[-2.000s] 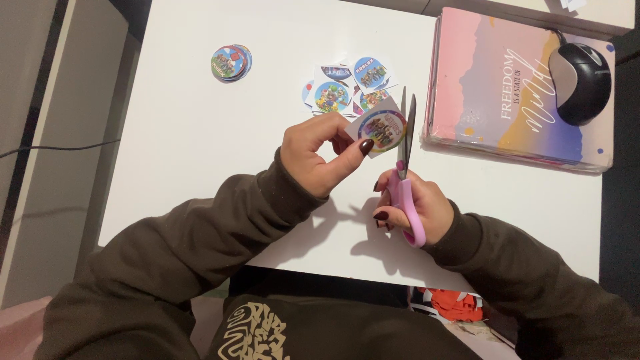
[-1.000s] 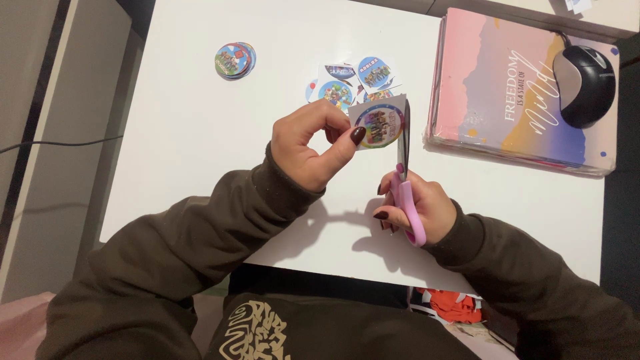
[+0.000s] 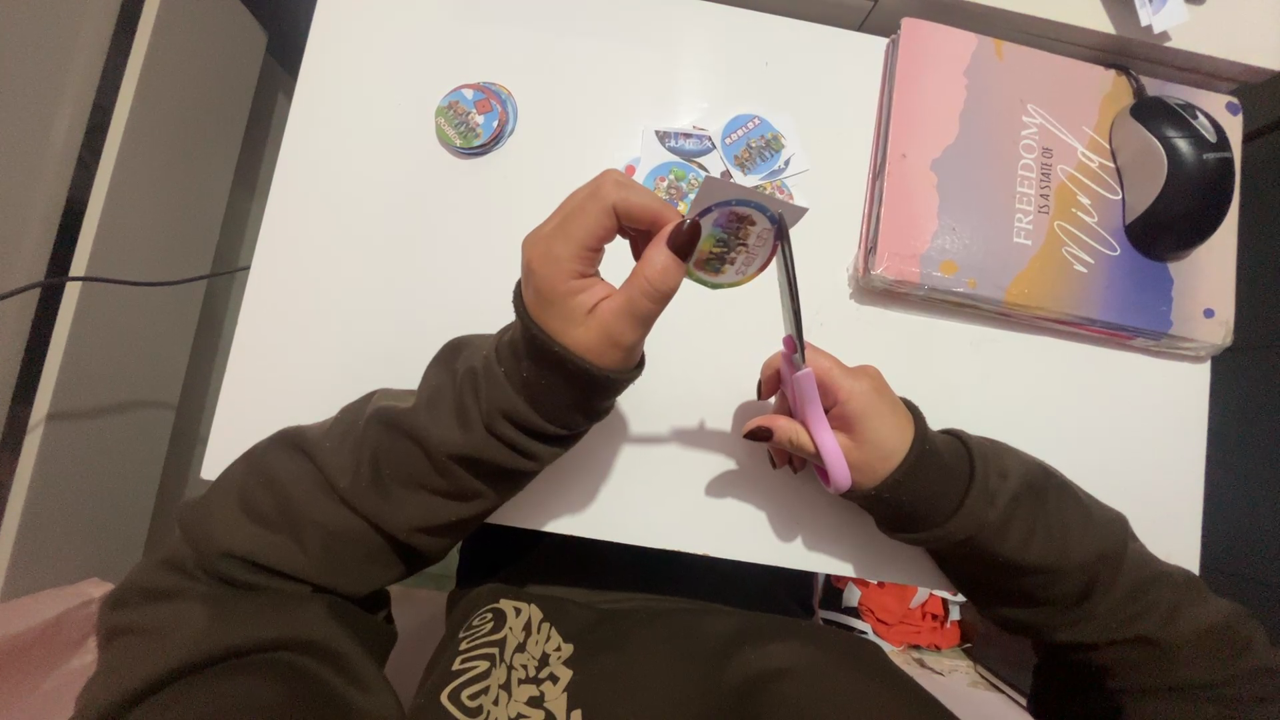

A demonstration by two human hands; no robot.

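My left hand point(image 3: 610, 265) pinches a round printed paper picture point(image 3: 735, 245) between thumb and forefinger, above the white table point(image 3: 400, 330). White paper remains along the picture's upper and right edge. Pink-handled scissors point(image 3: 815, 410) are in my right hand point(image 3: 850, 420), their blades nearly together, pointing up along the right edge of the paper. Behind the held piece lie several printed paper pictures point(image 3: 755, 145), some on square white paper. A small stack of round cutouts point(image 3: 472, 118) sits at the upper left of the table.
At the right, a thick binder or notebook point(image 3: 960, 180) with a pink mountain cover lies under a black and grey computer mouse point(image 3: 1180, 180). A dark cable point(image 3: 130, 280) runs along the left. Red fabric point(image 3: 908, 612) shows below the table's front edge.
The paper in my left hand has turned, and its printed face now shows more fully than two seconds ago. The scissor blades have come closer together. The right hand has stayed in nearly the same place.
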